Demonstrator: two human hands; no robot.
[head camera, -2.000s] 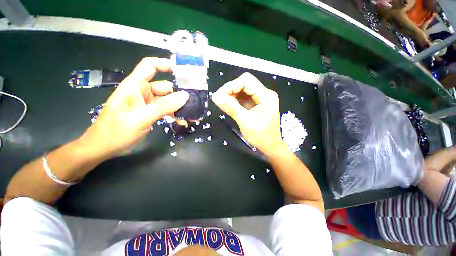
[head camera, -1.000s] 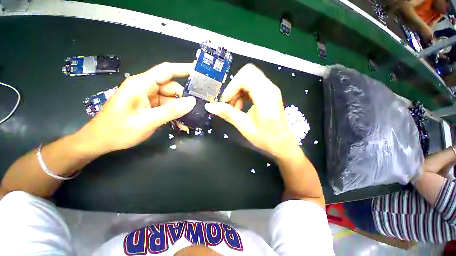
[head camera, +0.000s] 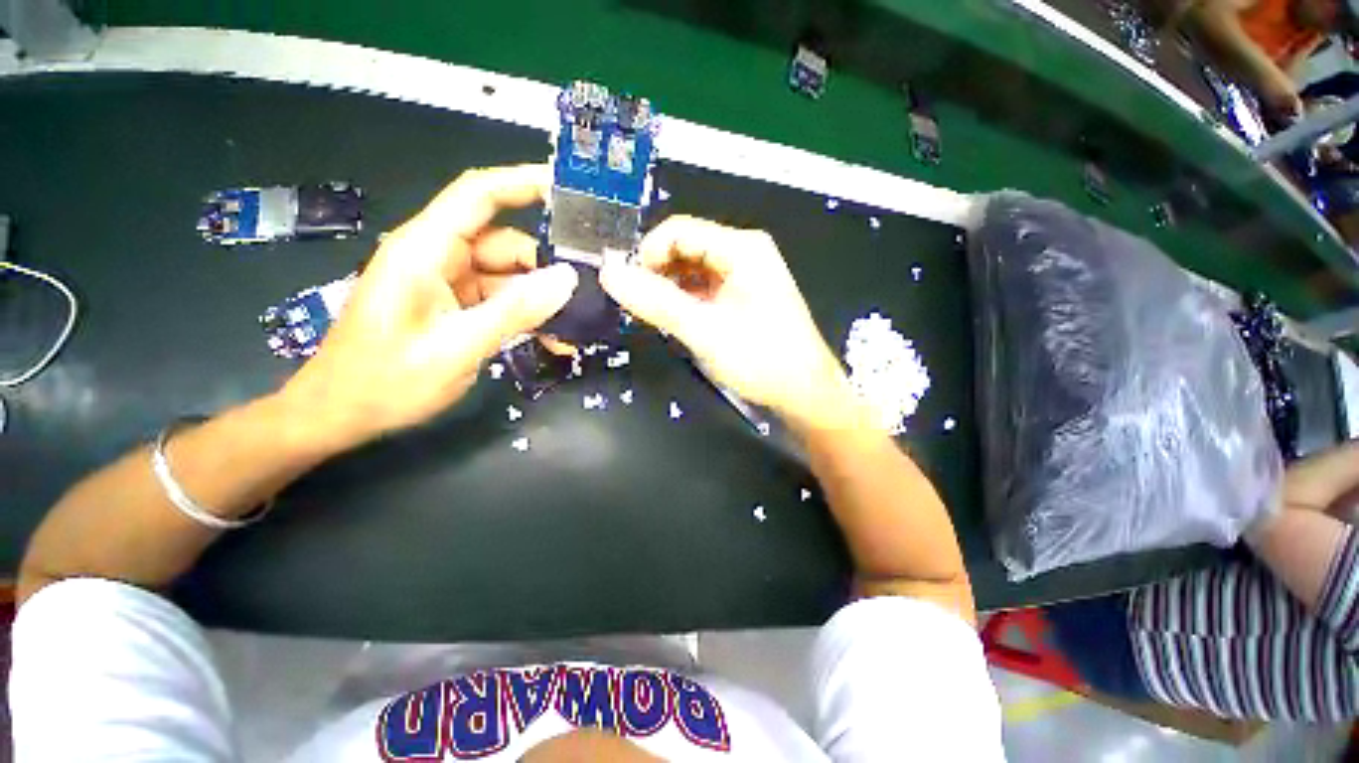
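Observation:
A phone board assembly (head camera: 599, 221) is held up over the bench, its blue end with two small pale squares pointing away, silver middle, black end nearest me. My left hand (head camera: 432, 298) grips it from the left, thumb on the black end. My right hand (head camera: 730, 313) touches its right side, thumb and finger pinched where the silver meets the black; a tiny pale spot shows at the fingertips, too small to name. Tiny white pieces (head camera: 596, 401) lie scattered below. A white pile (head camera: 884, 373) lies right of my right hand.
Two similar units lie at left, one farther back (head camera: 283, 213) and one partly behind my left hand (head camera: 306, 321). A plastic-wrapped bundle (head camera: 1118, 403) stands at right. A green belt (head camera: 716, 75) carries small units. A white cable (head camera: 67, 321) is far left. Another person's arm (head camera: 1319, 492) is at right.
My right hand has come from beside the unit onto its right side, and its thumb has moved to the silver and black boundary. The belt units have moved left.

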